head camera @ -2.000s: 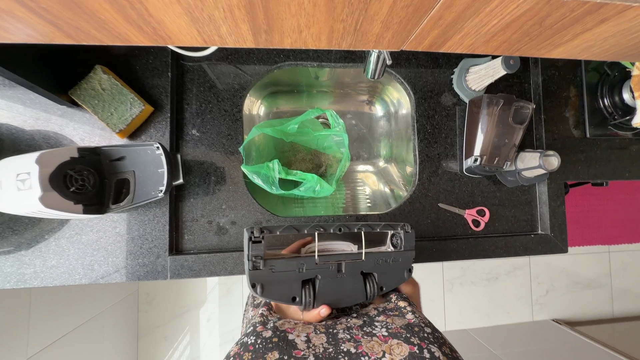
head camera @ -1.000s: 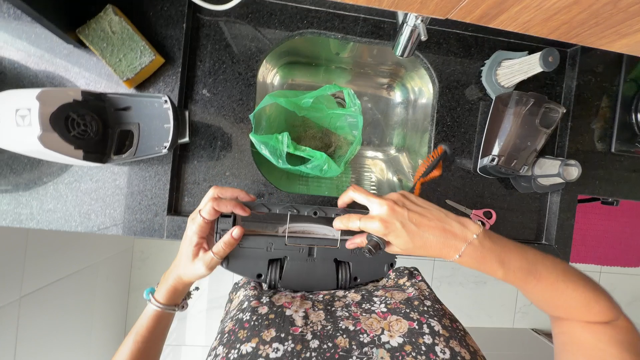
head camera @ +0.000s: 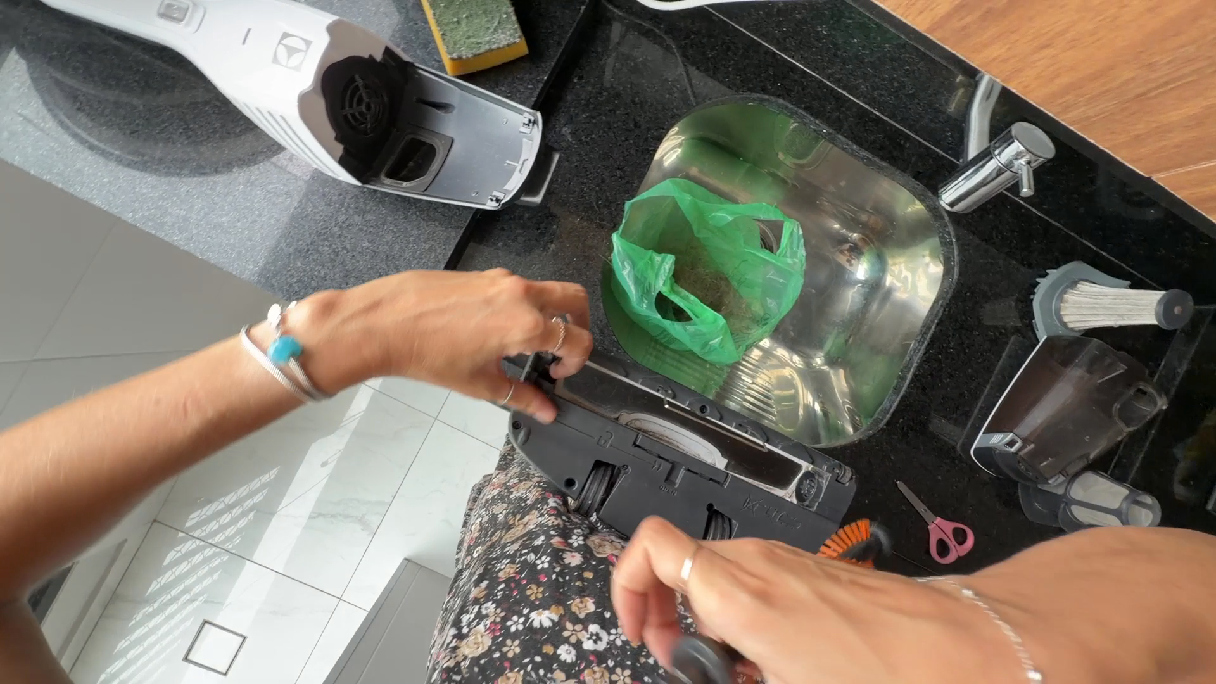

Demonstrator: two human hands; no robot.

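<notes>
The black vacuum cleaner floor head (head camera: 684, 456) lies underside up at the counter's front edge, with its brush channel bare. My left hand (head camera: 475, 332) grips the head's left end between thumb and fingers. Low in the view, my right hand (head camera: 750, 598) is closed around a small dark round part (head camera: 703, 657), mostly hidden by the fingers. Beside that hand is an orange-bristled brush (head camera: 850, 541), partly covered. A green plastic bag (head camera: 712, 275) with grey dust and hair inside sits open in the steel sink (head camera: 855, 256).
A white handheld vacuum body (head camera: 380, 104) and a sponge (head camera: 478, 30) lie at the upper left. To the right are pink-handled scissors (head camera: 939, 532), a clear dust container (head camera: 1064, 408), a pleated filter (head camera: 1107, 306) and a mesh filter cup (head camera: 1102, 502). The tap (head camera: 997, 166) overhangs the sink.
My right hand has left the floor head and moved down and nearer, holding the small dark part. My left hand stays at the head's left end. The view has turned noticeably.
</notes>
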